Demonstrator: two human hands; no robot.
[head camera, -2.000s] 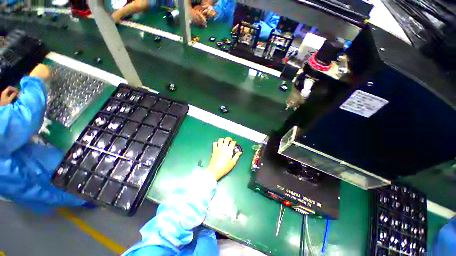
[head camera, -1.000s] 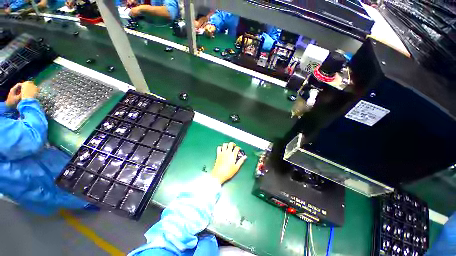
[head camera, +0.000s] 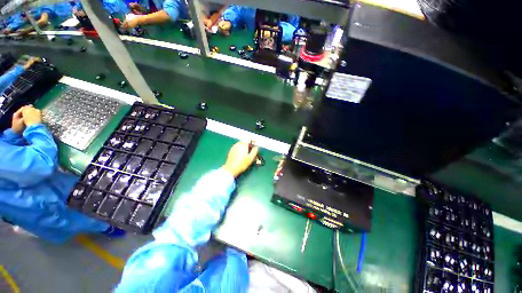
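Observation:
My left hand (head camera: 241, 158) is over the green bench (head camera: 209, 157), left of the test box, with its fingers curled. A small black camera unit (head camera: 259, 162) shows right beside the fingertips; whether the fingers grip it is too small to tell. The black test box (head camera: 323, 200) has white lettering, a red switch and leads at its front edge. Its rear lies under the clear acrylic panel (head camera: 355, 170) of the large black housing (head camera: 406, 114). My right hand is not in view.
A large black blister tray (head camera: 140, 166), partly filled, lies left. Another tray (head camera: 458, 246) with several units stands right. The conveyor belt (head camera: 171, 83) carries spaced units beyond the white rail. A neighbouring worker's hands (head camera: 27, 118) are at far left, near a silver-grey tray (head camera: 83, 117).
My left hand has moved slightly towards the rail and its fingers have curled; the unit now shows beside the fingertips. The camera view has shifted. The blue sleeve at the right edge has left the view.

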